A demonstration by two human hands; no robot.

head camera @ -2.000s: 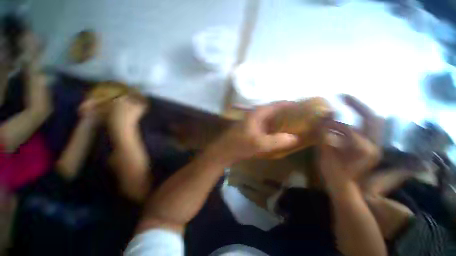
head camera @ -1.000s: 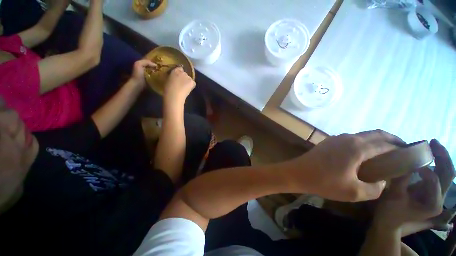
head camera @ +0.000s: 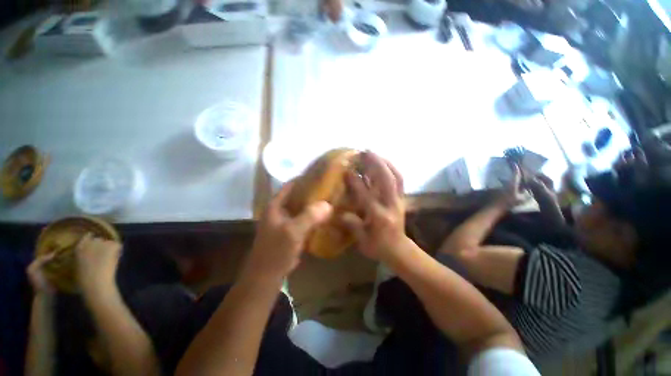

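Note:
A round yellow-brown wood-grain base shell (head camera: 329,239) is held up in front of me, above my lap at the table edge. My left hand (head camera: 283,228) grips its left side, with the thumb across its face. My right hand (head camera: 379,205) is on its right side, with the fingers bent over the face near the upper right rim. A tiny shiny spot shows by the right fingertips; I cannot tell what it is. The image is slightly blurred, and the hands cover much of the shell.
Round white tubs stand on the table, one (head camera: 223,129) left of the wooden seam (head camera: 263,139), another partly behind the shell. A smaller wood-grain shell (head camera: 22,172) lies far left. A neighbour at left holds a shell (head camera: 65,242). A person in striped sleeves sits at right. Boxes stand behind.
The view has swung right and levelled. The shell and both my hands are now near the middle, with the shell's broad face showing rather than its edge. Both hands still hold it.

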